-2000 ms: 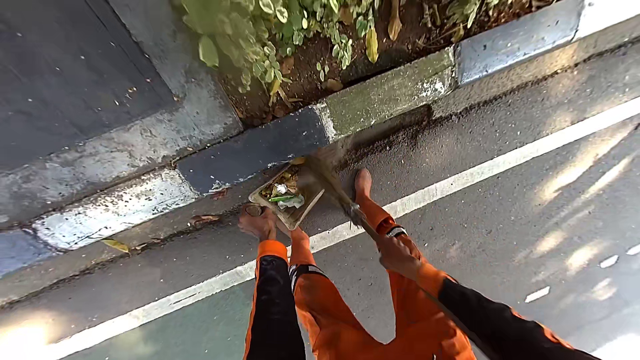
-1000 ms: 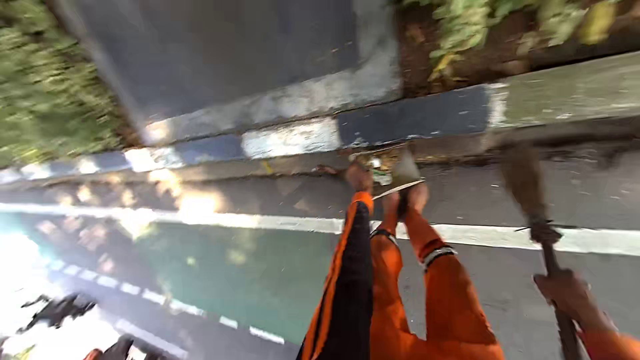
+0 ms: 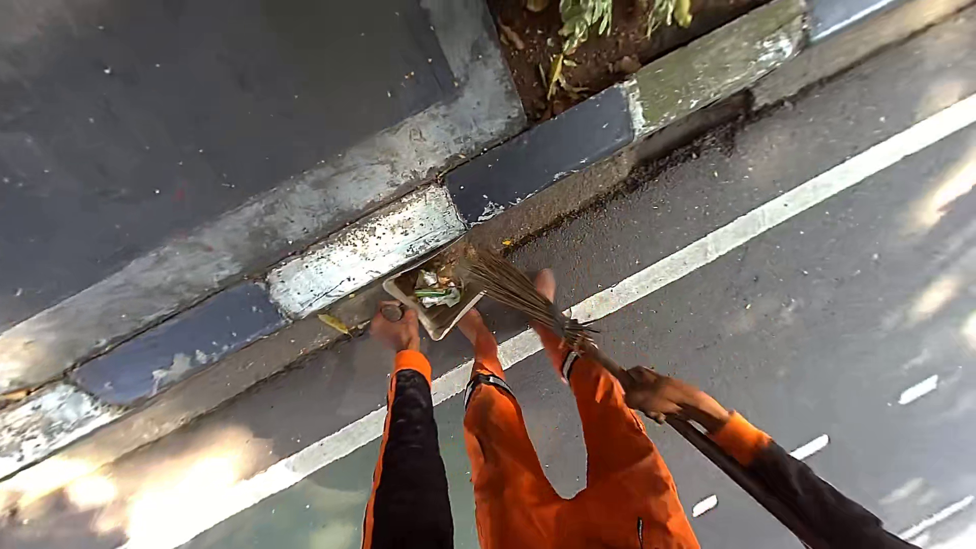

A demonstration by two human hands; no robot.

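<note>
My left hand point(image 3: 395, 326) is closed around the round handle end of a dustpan point(image 3: 436, 332), held low beside the kerb. Leaves and crumpled litter point(image 3: 438, 290), some of it green and white, lie in the pan. In my right hand point(image 3: 662, 395) is the stick of a bristle broom point(image 3: 526, 293). The broom slants up and left, its bristle tips at the right edge of the pan. How firmly the tips press on the ground cannot be told.
A kerb of black and white painted blocks point(image 3: 366, 252) runs diagonally past the pan. Beyond it are a dark paved slab point(image 3: 191, 114) and a soil bed with plants point(image 3: 579, 38). A yellow leaf point(image 3: 334, 324) lies in the gutter. A white road line point(image 3: 686, 267) passes under my legs.
One second ago the broom was out to the right, away from the dustpan; now its bristles are at the pan. My left hand keeps hold of the pan. The view has turned.
</note>
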